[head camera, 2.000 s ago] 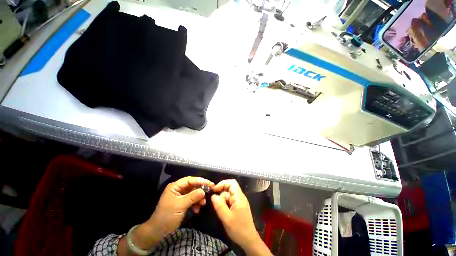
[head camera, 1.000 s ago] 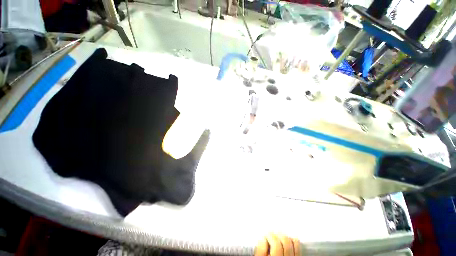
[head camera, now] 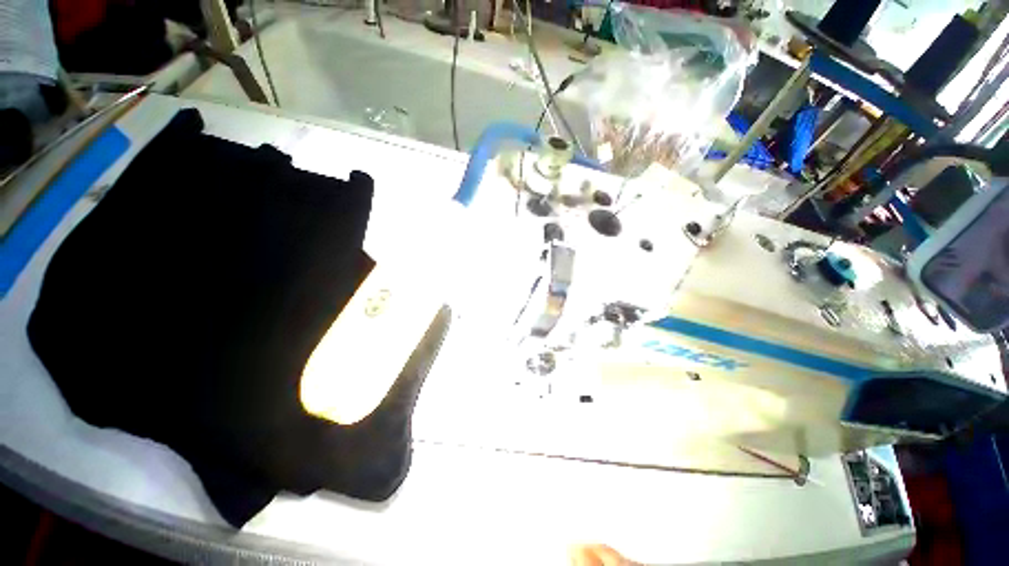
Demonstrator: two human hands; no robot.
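A large matte black garment piece lies flat on the left of the white table. The glowing oval sewing lamp hangs over its right part and hides some of it. What looks like my right hand shows only as a small bit at the bottom edge of the picture, at the table's front; its fingers and anything in them are cut off. My left hand is out of the picture.
The white machine head with a blue stripe stands right of the garment. A smartphone is at the far right. A crumpled clear bag lies behind the head. Blue tape runs along the left.
The view has swung up from my lap, where both hands held a small thing. My left hand has left the picture; the other hand has mostly slipped below the edge. The garment lies as before.
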